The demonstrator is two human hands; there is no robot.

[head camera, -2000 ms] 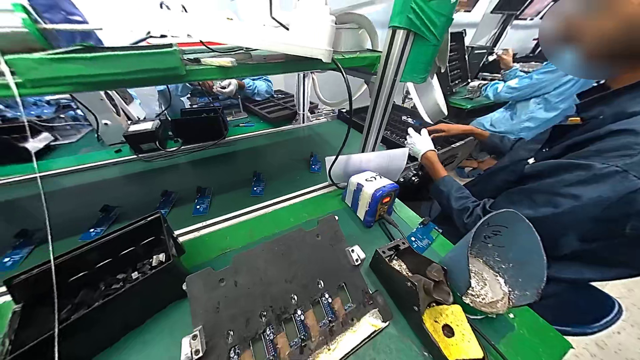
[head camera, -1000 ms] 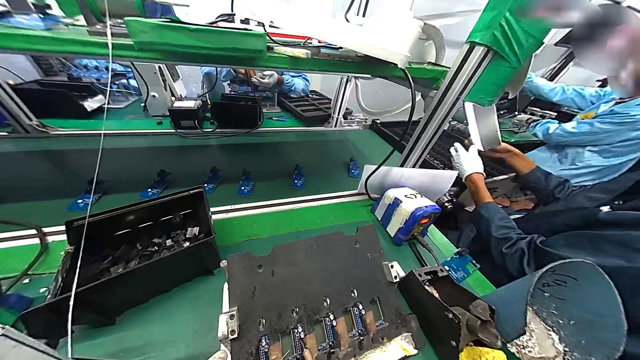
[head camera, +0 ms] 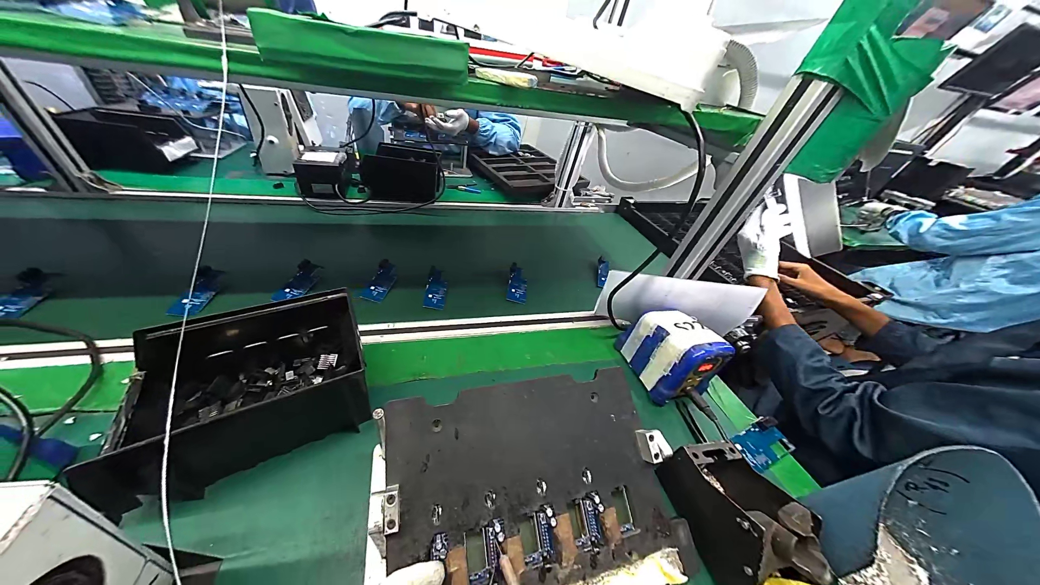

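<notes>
A whitish rounded fingertip, apparently of my gloved left hand (head camera: 418, 574), shows at the bottom edge, touching or just over the near edge of a black fixture plate (head camera: 512, 439). The rest of that hand is cut off. My right hand cannot be made out. Several small blue circuit boards (head camera: 544, 536) sit in slots of the plate, with brown strips between them. A thin, pale brown pointed thing (head camera: 509, 569) reaches over one board; whether it is a finger or a tool is unclear. Yellowish-white material (head camera: 650, 569) lies at the plate's lower right.
A black bin (head camera: 252, 406) with small black parts stands left. Behind runs a green conveyor belt (head camera: 479, 244) with several blue boards. A blue-and-white device (head camera: 674, 357), black holder (head camera: 731, 512) and cut blue container (head camera: 918, 520) stand right, near a co-worker's gloved hand (head camera: 761, 240).
The view has swung left since the first frame. A whitish fingertip now shows at the bottom edge. The co-worker's gloved hand at the right has risen beside a curved white piece.
</notes>
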